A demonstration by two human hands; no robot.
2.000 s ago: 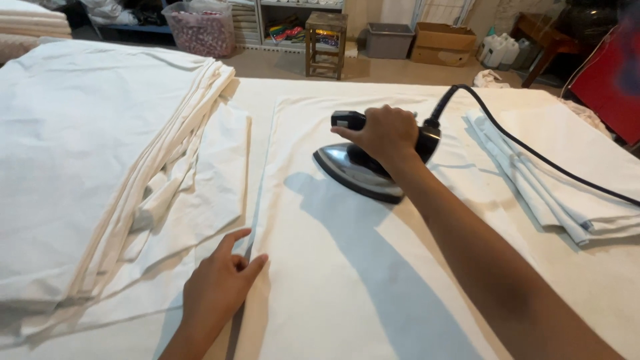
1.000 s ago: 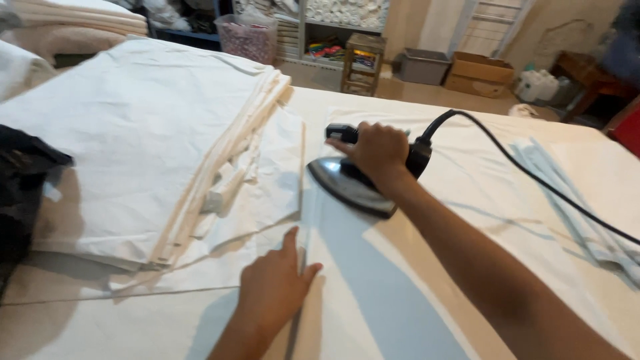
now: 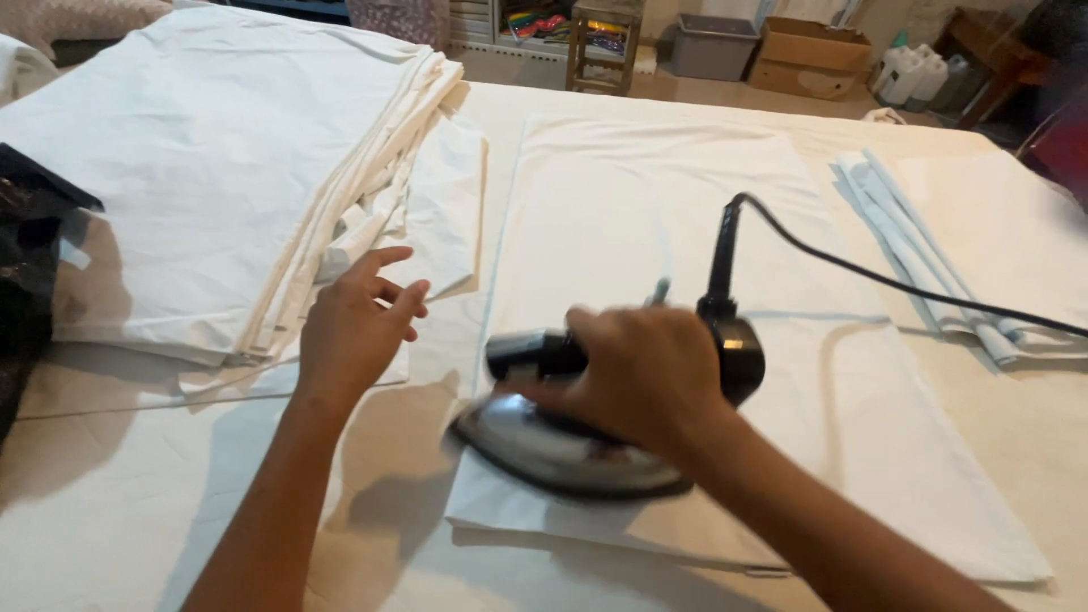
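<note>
My right hand [image 3: 650, 374] grips the black handle of an electric iron [image 3: 561, 450], whose metal soleplate rests over the near left part of a flat white cloth [image 3: 629, 212]. The iron's tip points left, and its black cord rises and runs off to the right. My left hand [image 3: 361, 323] is raised with fingers apart and holds nothing. It hovers between the cloth and a stack of layered white fabric [image 3: 229, 144] at the left, close to the stack's loose edges.
Folded white cloth [image 3: 926, 255] lies on the padded table [image 3: 952, 374] at the right. A black object [image 3: 25, 255] stands at the left edge. Beyond the table are a wooden stool [image 3: 605, 42], a grey bin [image 3: 712, 47], a cardboard box [image 3: 809, 58] and white jugs [image 3: 909, 76].
The iron in my right hand has come nearer, to the cloth's near left corner. My left hand has lifted off the cloth's left edge and moved toward the fabric stack.
</note>
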